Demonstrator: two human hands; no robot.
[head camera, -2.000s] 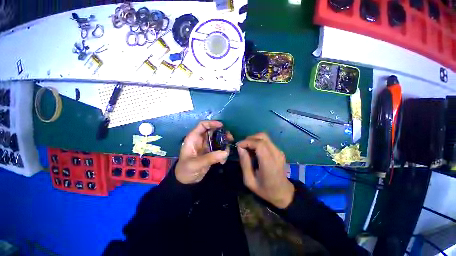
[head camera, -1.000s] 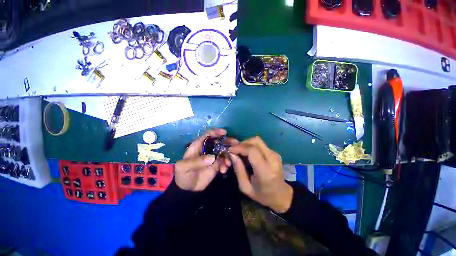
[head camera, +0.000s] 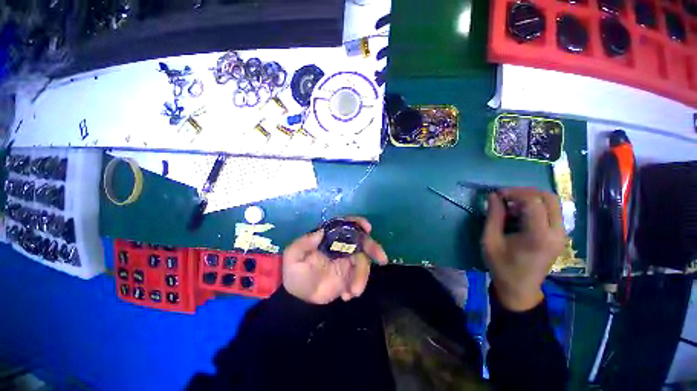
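Note:
My left hand (head camera: 321, 271) holds a round dark watch case (head camera: 342, 238) in its fingertips over the near edge of the green mat. A small pale yellow rectangle shows on the case. My right hand (head camera: 523, 237) is away from the case, over the tweezers on the right side of the mat. Its fingers are bent together; whether they pinch anything is hidden. One thin tweezer-like tool (head camera: 451, 200) lies to the left of the right fingers, and its far end is hidden by the hand.
A yellow-rimmed parts box (head camera: 425, 126) and green-rimmed screw box (head camera: 527, 138) stand behind. An electric screwdriver (head camera: 616, 202) lies at right. Red trays (head camera: 504, 47) hold watches. A solder reel (head camera: 345, 104) and batteries lie on the white shelf (head camera: 137, 99).
My right hand has left the watch case and moved right to the tweezers. My left hand still holds the case, now turned with a pale yellow patch showing. The view has shifted slightly.

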